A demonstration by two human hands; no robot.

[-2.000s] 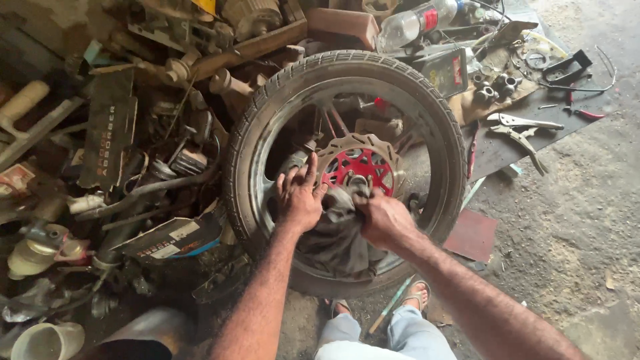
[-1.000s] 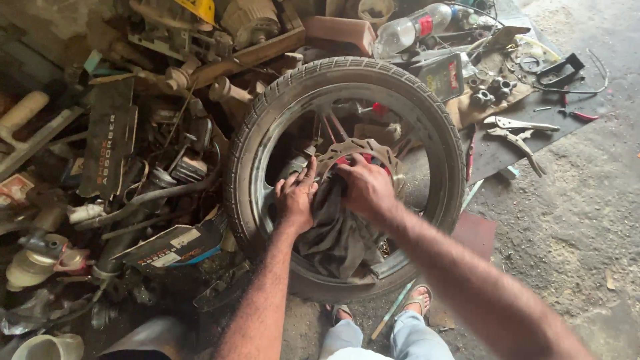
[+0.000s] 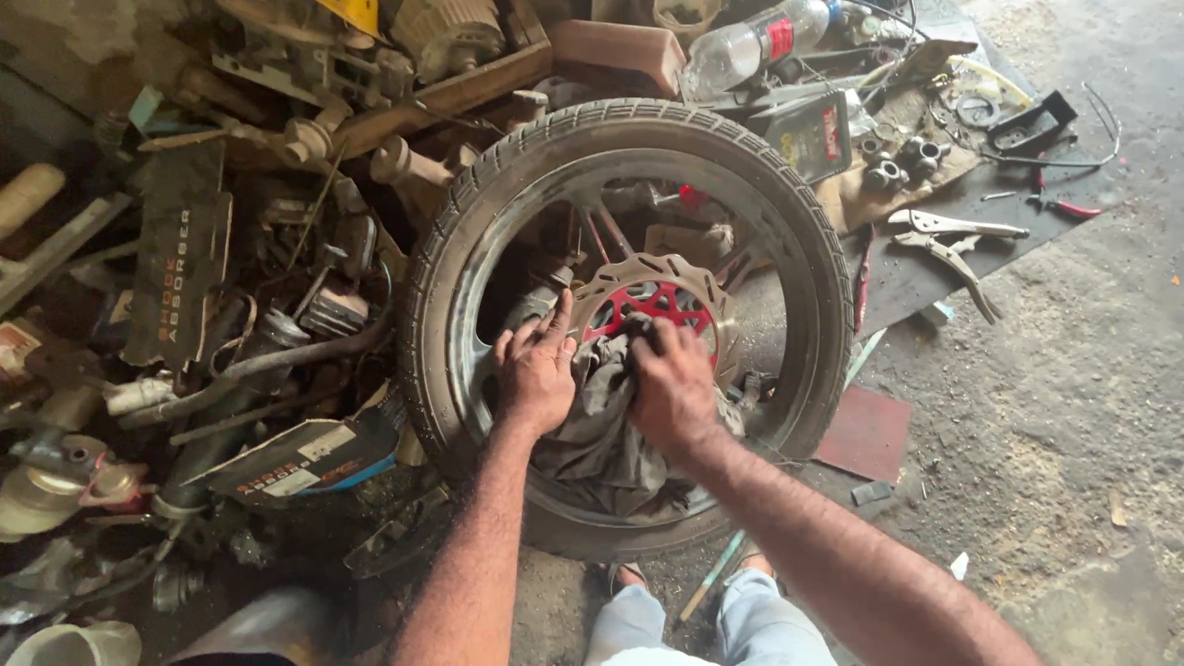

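A motorcycle wheel with its tyre (image 3: 430,305) lies in front of my feet. At its hub is a slotted brake disc (image 3: 724,319) with a red centre (image 3: 661,301). My right hand (image 3: 675,379), slightly blurred, grips a dark grey cloth (image 3: 601,444) bunched against the lower part of the disc; the rest of the cloth drapes over the rim and spokes. My left hand (image 3: 539,370) rests at the disc's left edge beside the cloth, index finger extended and the others partly bent, with nothing seen in it.
Used parts and torn shock absorber boxes (image 3: 180,268) are heaped at the left. Locking pliers (image 3: 957,231), bushings (image 3: 888,171) and a black tray (image 3: 1031,125) lie on a dark sheet at the right. A plastic bottle (image 3: 731,55) lies behind the wheel. Rough concrete floor (image 3: 1064,416) extends right.
My right hand with the cloth has shifted about the disc's centre and now sits lower on it than one second ago. The left hand stays near the disc's left edge.
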